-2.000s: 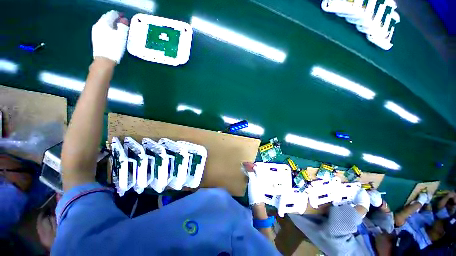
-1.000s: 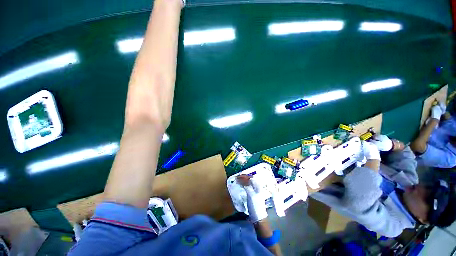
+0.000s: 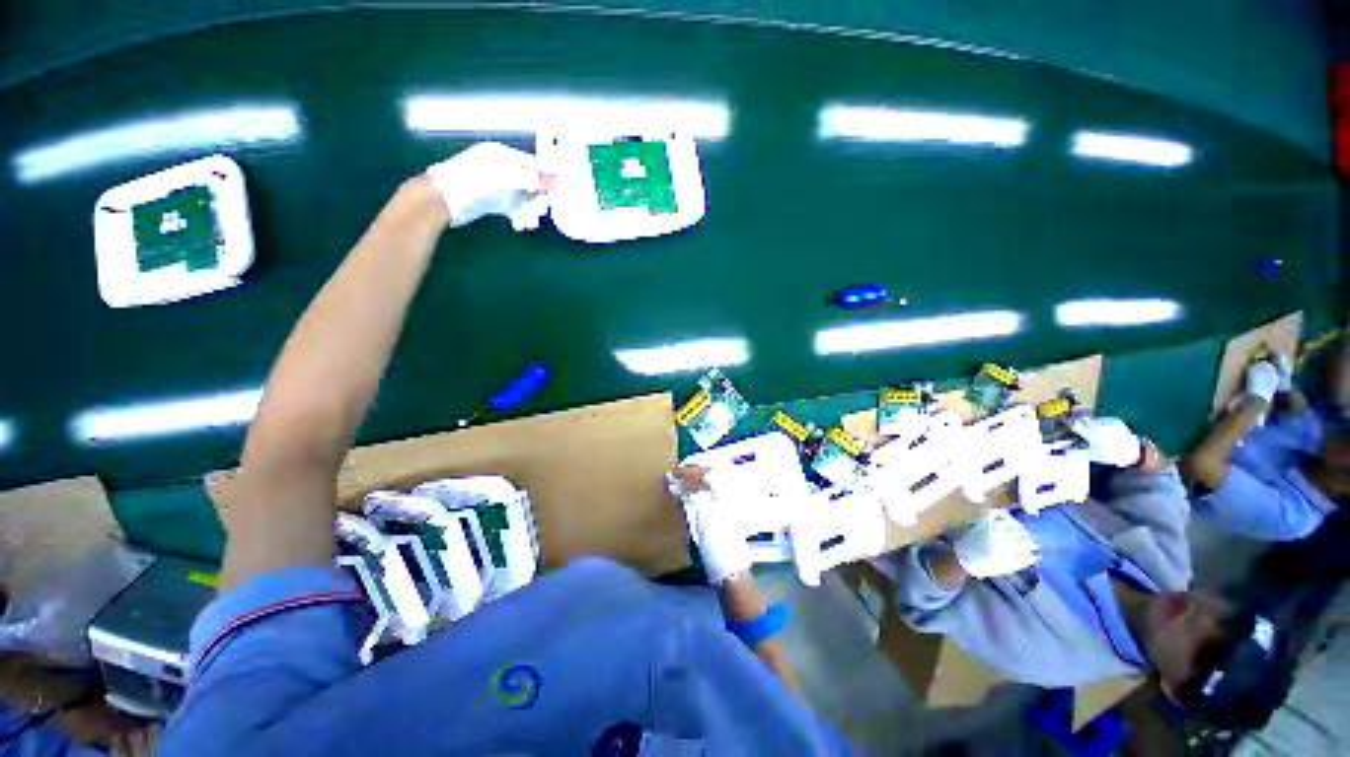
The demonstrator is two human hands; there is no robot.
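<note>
My left hand [image 3: 489, 185], in a white glove, grips the left edge of a fitted housing [image 3: 632, 178], a white shell with a green board in its middle, at the far side of the green surface. Another fitted housing [image 3: 175, 234] lies singly at the upper left. Several fitted housings [image 3: 496, 533] lean in a row beside my left forearm, partly hidden by it. My right hand [image 3: 715, 533], white-gloved with a blue wristband, is at the left edge of a white housing shell [image 3: 763, 496]. Glove and shell blend, so its hold is unclear.
Tan cardboard [image 3: 607, 473] lies in front of me. A blue-handled screwdriver [image 3: 518, 389] and another blue tool [image 3: 862, 297] lie on the green surface. Circuit boards [image 3: 714, 410] lie beside the overlapping shells. A neighbour's gloved hand [image 3: 995, 544] is at the right; a box-like device [image 3: 141, 636] stands left.
My left hand has come back into view from beyond the top edge, now with a fitted housing in its grip. The view has turned. My right hand stays by the shells.
</note>
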